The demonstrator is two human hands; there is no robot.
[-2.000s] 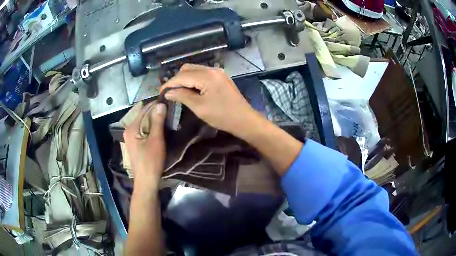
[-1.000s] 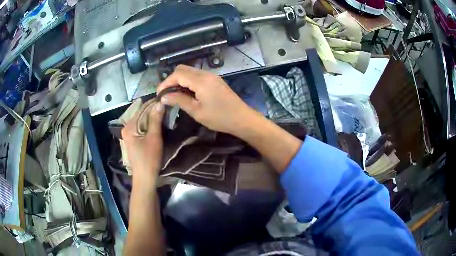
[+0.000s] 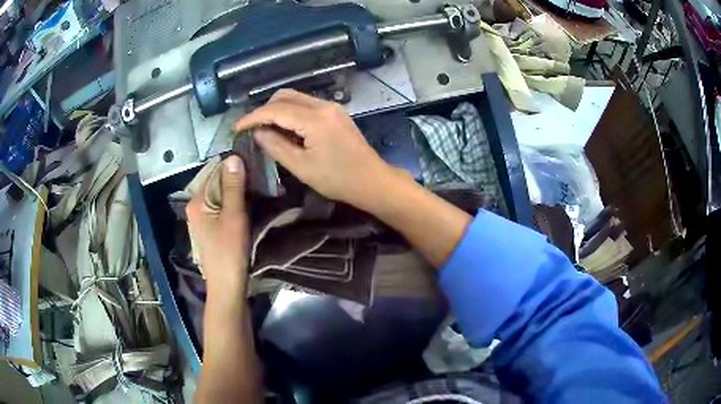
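My left hand holds beige and brown cut pieces at their edge, thumb on top, over the left part of the dark open tray. My right hand pinches the upper corner of a dark brown ply just beside my left thumb. More brown plies with pale edges lie fanned below my hands, with a beige piece at their right. The fingertips under the cloth are hidden. A dark shiny sheet lies beneath the stack.
Beyond my hands is a metal bed plate with a blue-grey roller bracket. Checked cloth lies in the tray's right side. Tied cloth bundles are at left. A clear plastic bag and brown board are at right.
My right hand has moved slightly up and left. The dark ply between my hands now stands up flat, where it was curled under the right fingers before.
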